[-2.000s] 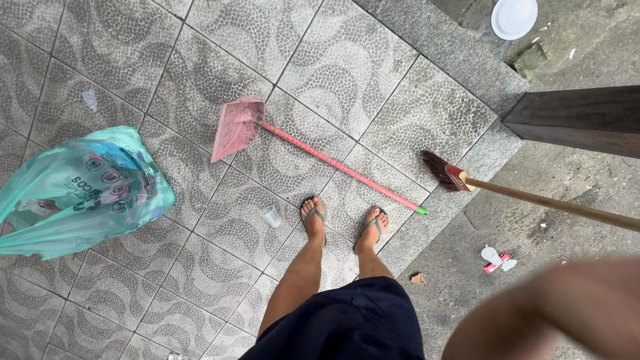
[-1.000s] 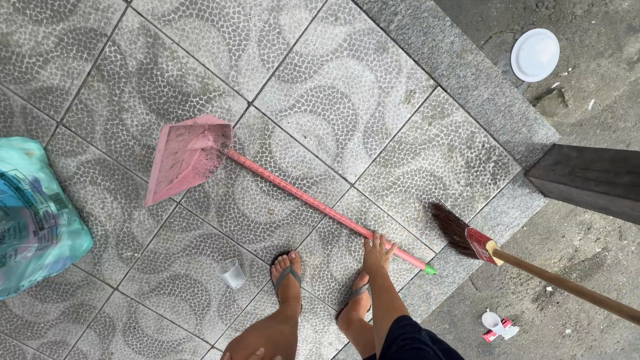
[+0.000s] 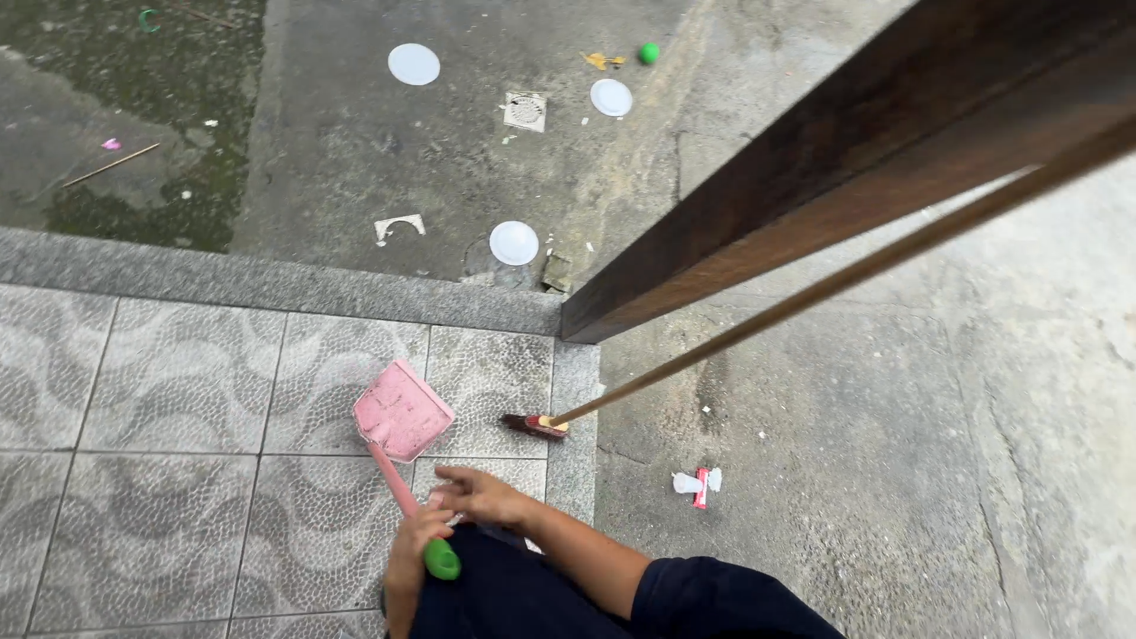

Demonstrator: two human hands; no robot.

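My left hand is closed around the pink handle of a plastic dustpan, just above its green end cap. The pan lies over the tiles with dark bits of dirt in it. My right hand is beside the left one, its fingers partly spread near the handle; whether it touches anything is unclear. To the right of the pan, a broom with dark bristles rests at the tile edge, its wooden handle slanting up to the right along a wooden post.
A dark wooden post rises from the corner of the granite curb. Beyond it on concrete lie white plates, a drain cover, a green ball and a puddle. A crumpled cup and red wrapper lie right.
The dustpan's handle is now raised in my left hand, and the pan is nearer the broom. One second ago a hand was reaching to the handle's lower end. The view has turned strongly.
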